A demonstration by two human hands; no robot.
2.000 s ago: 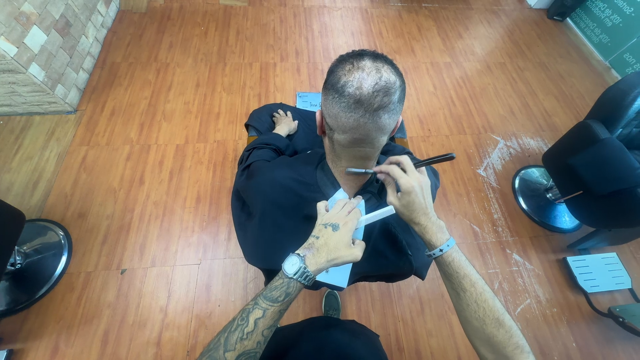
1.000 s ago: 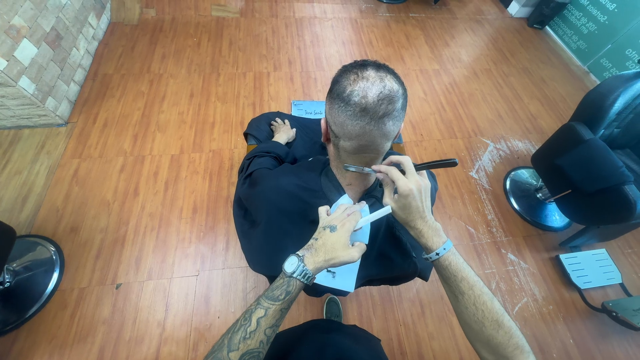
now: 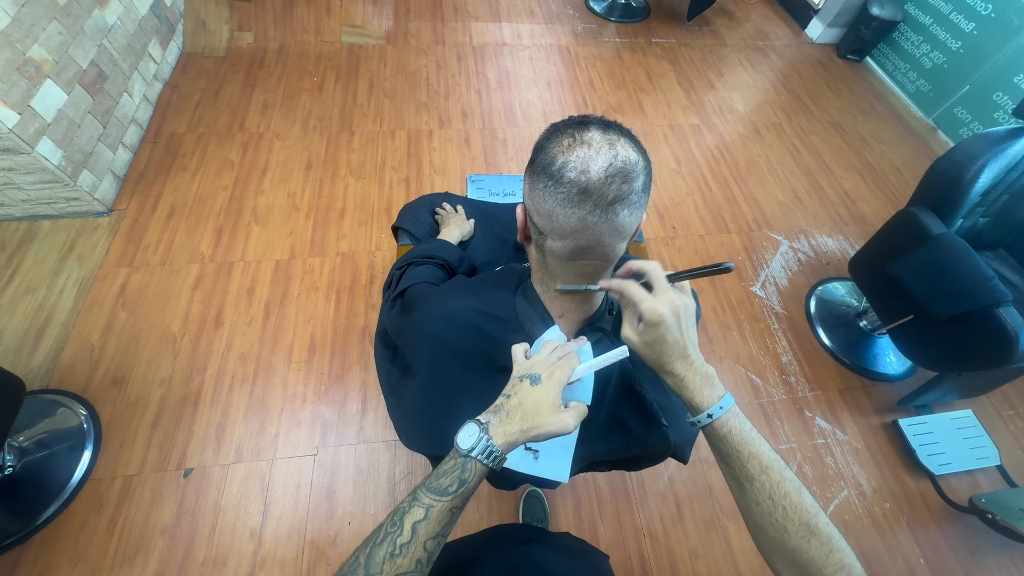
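Observation:
A seated person (image 3: pixel 588 184) in a black barber's cape (image 3: pixel 448 344) faces away from me, head bent forward. My right hand (image 3: pixel 660 320) holds a straight razor (image 3: pixel 704 273) by its shank, the dark handle pointing right and the blade lying across the back of the neck. On the upper back, my left hand (image 3: pixel 540 392) presses a white paper strip (image 3: pixel 556 460) against the cape below the collar. A white comb-like strip (image 3: pixel 602 363) sticks out from between its fingers. Dark hair clippings lie on the lower part of the paper.
Right of the person stands a black barber chair (image 3: pixel 936 264) with a round metal base and a footrest (image 3: pixel 950 442). Another chair base (image 3: pixel 52 464) is at the left edge. A stone-tiled wall (image 3: pixel 88 88) rises at upper left. The wooden floor (image 3: pixel 320 160) surrounds the seated person.
The razor has moved down from the hairline area and now lies nearly level over the lower neck. My left hand stays on the paper at the upper back.

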